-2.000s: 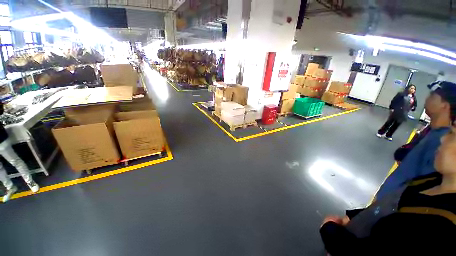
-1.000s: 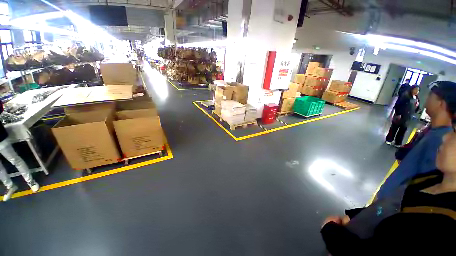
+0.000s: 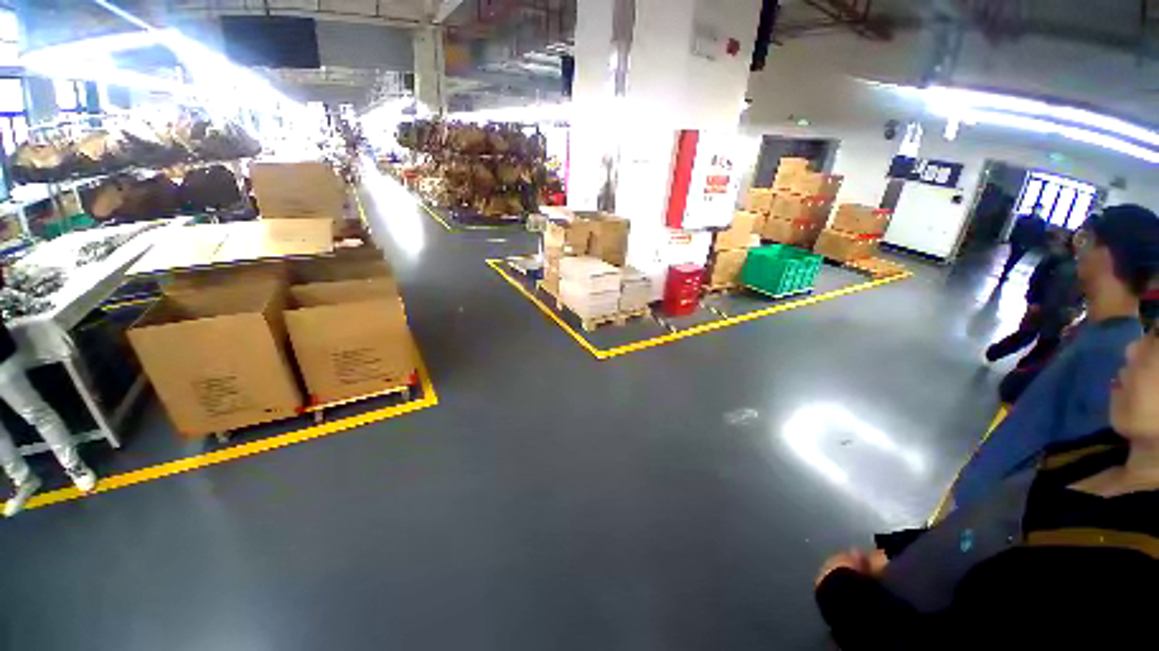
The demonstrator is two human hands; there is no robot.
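Observation:
Neither of my hands is in the picture. The things nearest in front are two open brown cartons [image 3: 216,369] standing side by side at the left, flaps up, on low wheeled dollies [image 3: 362,402]. A flat tan cardboard sheet [image 3: 235,242] lies behind and above them. A long white table [image 3: 95,299] with a scatter of grey-dark pieces stands beside them at the left.
People in aprons [image 3: 1042,509] stand in a line along the right edge; one person's hands are held together in front. A person's legs [image 3: 45,426] show at far left. A pallet of boxes [image 3: 591,290], a red box [image 3: 684,290] and a green crate [image 3: 779,270] stand by the pillar [image 3: 655,102].
The dark-clothed person at the right has moved towards the line and is now partly hidden behind it. Another dark figure shows near the doorway, which has opened. The cartons have not moved.

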